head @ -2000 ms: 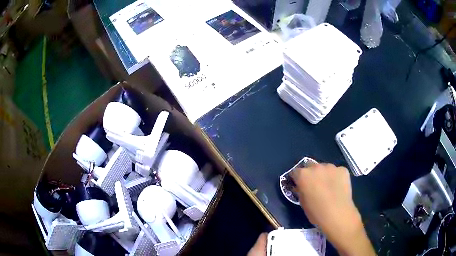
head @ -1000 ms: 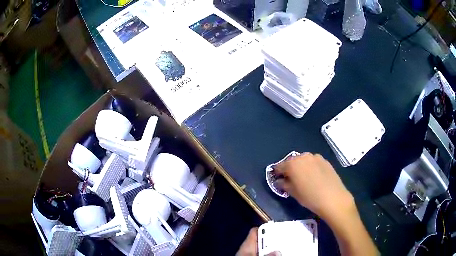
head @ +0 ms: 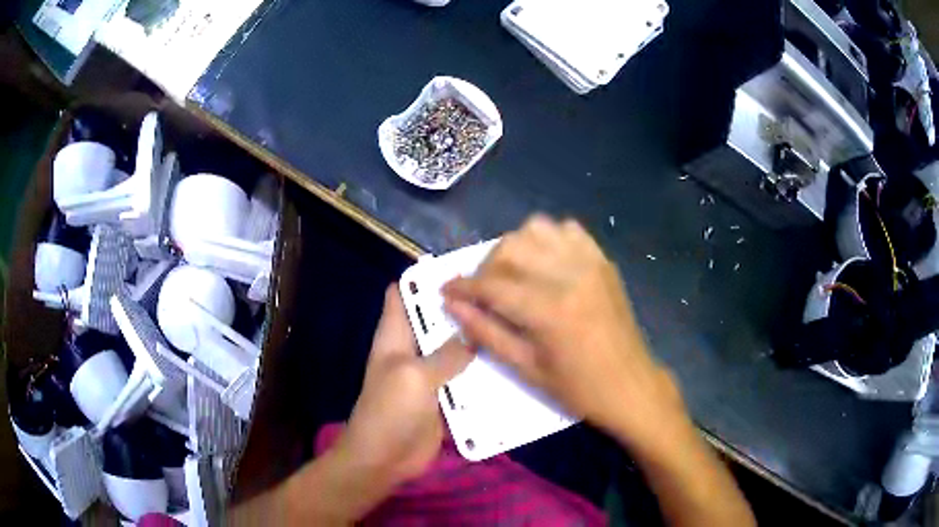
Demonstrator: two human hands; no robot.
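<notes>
A white plastic panel point(head: 505, 412) with slots along its edge and corner holes is held over my lap at the bench edge. My left hand point(head: 402, 386) grips its left side, thumb on top. My right hand point(head: 546, 309) is over the panel's upper part, fingertips pinched near its face; it is slightly blurred, and whether a small piece is between the fingers cannot be seen. A white scooped dish point(head: 441, 132) full of small screws stands on the bench beyond my hands.
A short stack of white panels point(head: 592, 36) lies at the top. A silver-grey metal box point(head: 793, 134) and housings with coloured wires point(head: 865, 299) stand on the right. Loose screws point(head: 710, 232) lie between. An open carton point(head: 283, 221) of white units is at left. A printed sheet point(head: 185, 41) lies top left.
My right hand has left the screw dish and come to the panel. The panel is tilted and shows more fully. The view has shifted down and right; the tall panel stack is almost out of view.
</notes>
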